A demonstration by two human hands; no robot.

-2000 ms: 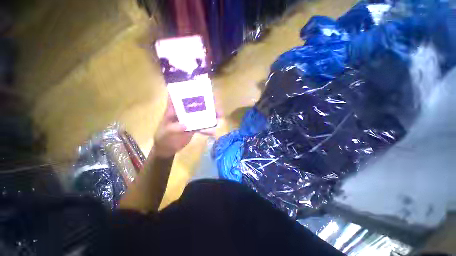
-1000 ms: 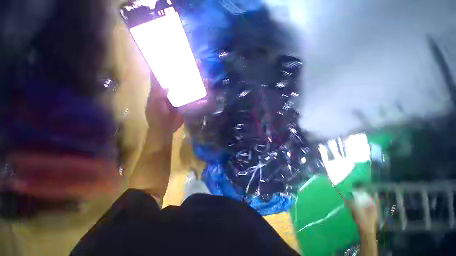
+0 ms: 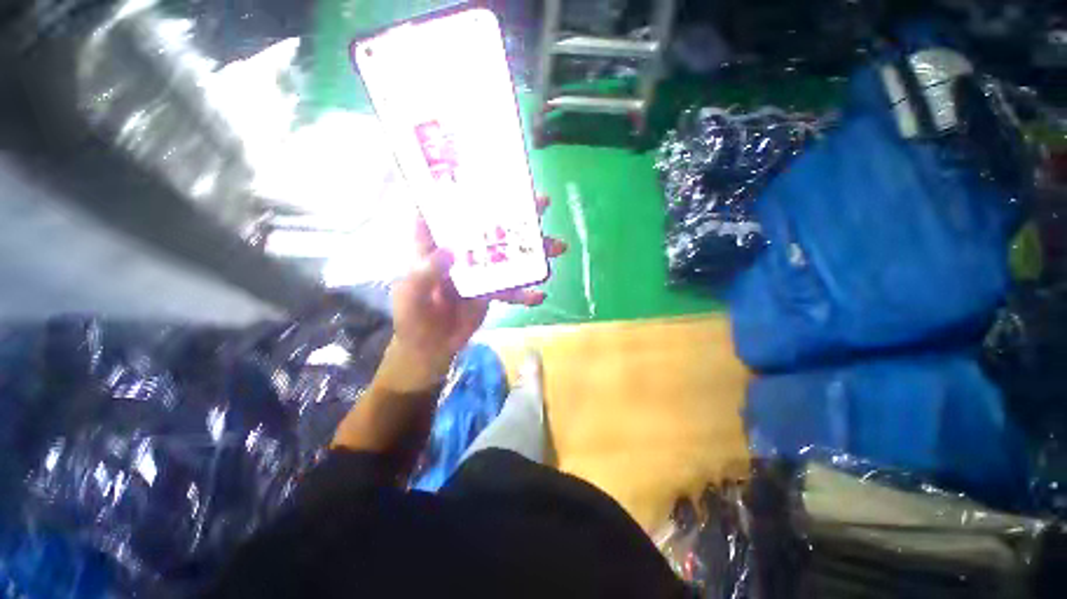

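Observation:
My left hand (image 3: 435, 307) is shut on a smartphone (image 3: 462, 152) left of the middle. The phone is tilted, its screen facing me. The screen glares white with small red and pink patches. The fingertips show past its right edge and the thumb lies at its lower left. My right hand is not in view.
Green floor (image 3: 614, 211) meets a yellow-tan floor (image 3: 644, 404). A pale metal ladder-like frame (image 3: 603, 48) stands at the top. Bulky blue covering (image 3: 872, 246) and dark plastic-wrapped packs (image 3: 714, 181) lie right. Glossy dark plastic (image 3: 152, 421) fills the lower left.
The view has swung to the right, bringing the green floor, metal frame and blue covering in front. My left hand still holds the phone. My right hand, seen at lower right one second ago, has left view.

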